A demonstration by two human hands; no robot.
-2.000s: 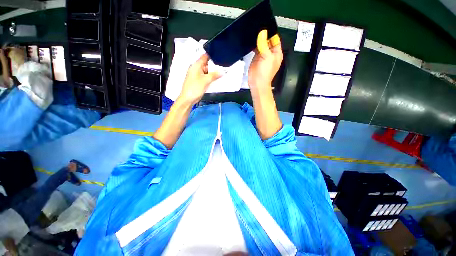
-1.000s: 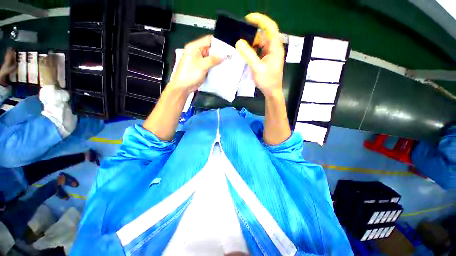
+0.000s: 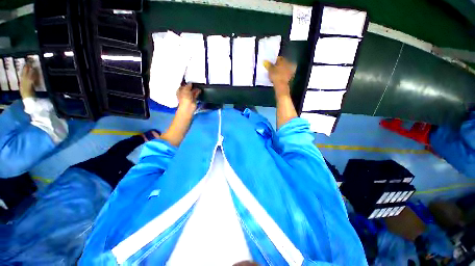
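Note:
A black tray [image 3: 224, 89] lies on the dark green bench before me, with several white-covered units side by side. The rightmost covered unit [image 3: 267, 49] sits slightly tilted. My right hand [image 3: 282, 70], yellow tips on its fingers, grips this unit at its right edge; its far fingers are partly hidden. My left hand [image 3: 188, 95] is at the tray's near left edge, fingers curled; whether it grips the tray cannot be told. A loose pile of white sheets [image 3: 165, 72] lies left of the tray, touching or overlapping its left end.
A filled tray with white rectangles [image 3: 330, 77] stands at right, beside a small printed slip [image 3: 300, 23]. Trays with black glossy slots [image 3: 122, 60] stand at left. Another person's hand [image 3: 29, 78] is at far left. Stacked black trays [image 3: 376, 179] and a red object [image 3: 409, 129] are lower right.
The black unit and white sheet have left the space between my raised hands. Both hands are lower and farther apart, at the tray. The row of covered units is now uncovered to view.

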